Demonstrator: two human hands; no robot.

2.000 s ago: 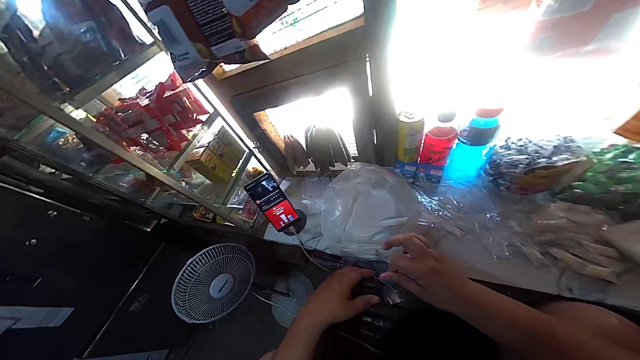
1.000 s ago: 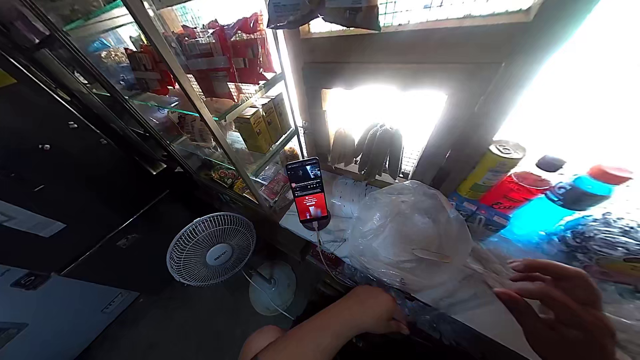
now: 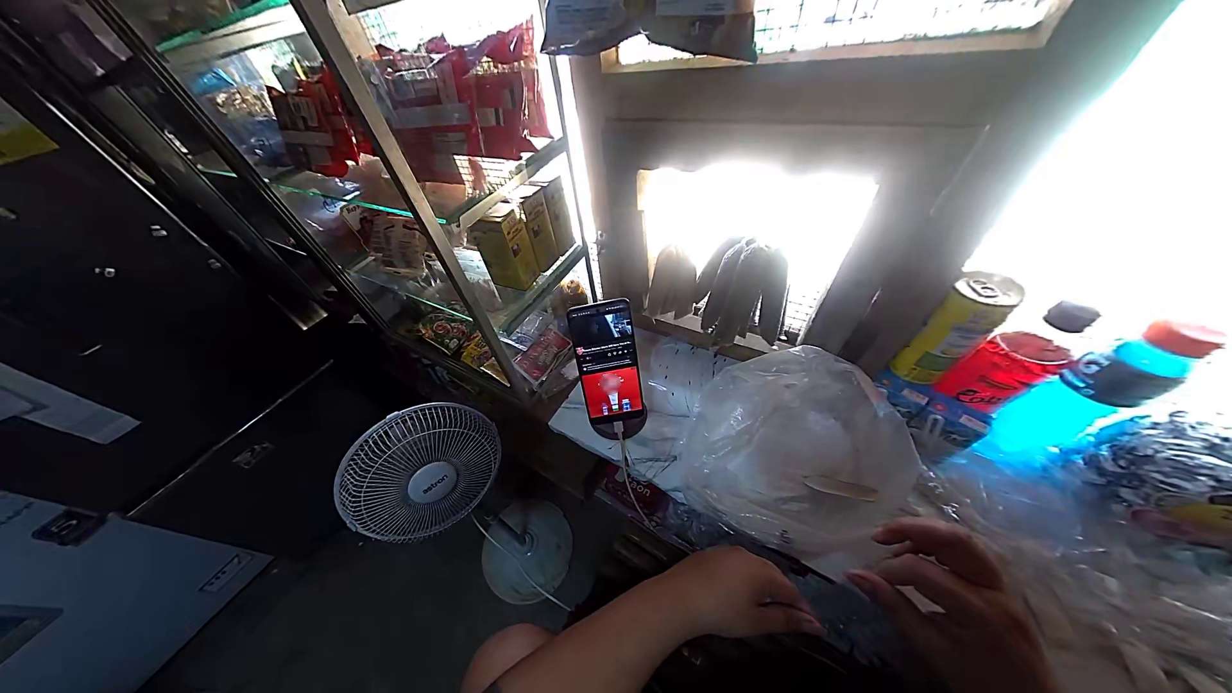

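Note:
My left hand [image 3: 746, 594] is at the counter's front edge, its fingers bent downward; whether something small is between them cannot be told. To its right, my right hand [image 3: 948, 597] is raised beside a large clear plastic bag [image 3: 799, 443], thumb and fingers apart. A thin pale strip [image 3: 840, 489] lies on that bag. More clear plastic bags [image 3: 1107, 616] lie under and to the right of my right hand. Behind the big bag a smartphone [image 3: 606, 361] with a lit screen stands upright, a white cable plugged into its lower end.
A white fan [image 3: 423, 476] stands on the floor at left. Glass shelves [image 3: 452, 217] hold packets and yellow boxes [image 3: 510, 245]. At right are a yellow can [image 3: 953, 327], a red bottle [image 3: 1006, 366] and a blue bottle [image 3: 1068, 399]. A wooden window frame [image 3: 799, 106] rises behind.
The view has swung and moved closer to the counter. My hands, close together two seconds ago, are now farther apart, the right one beside the big plastic bag.

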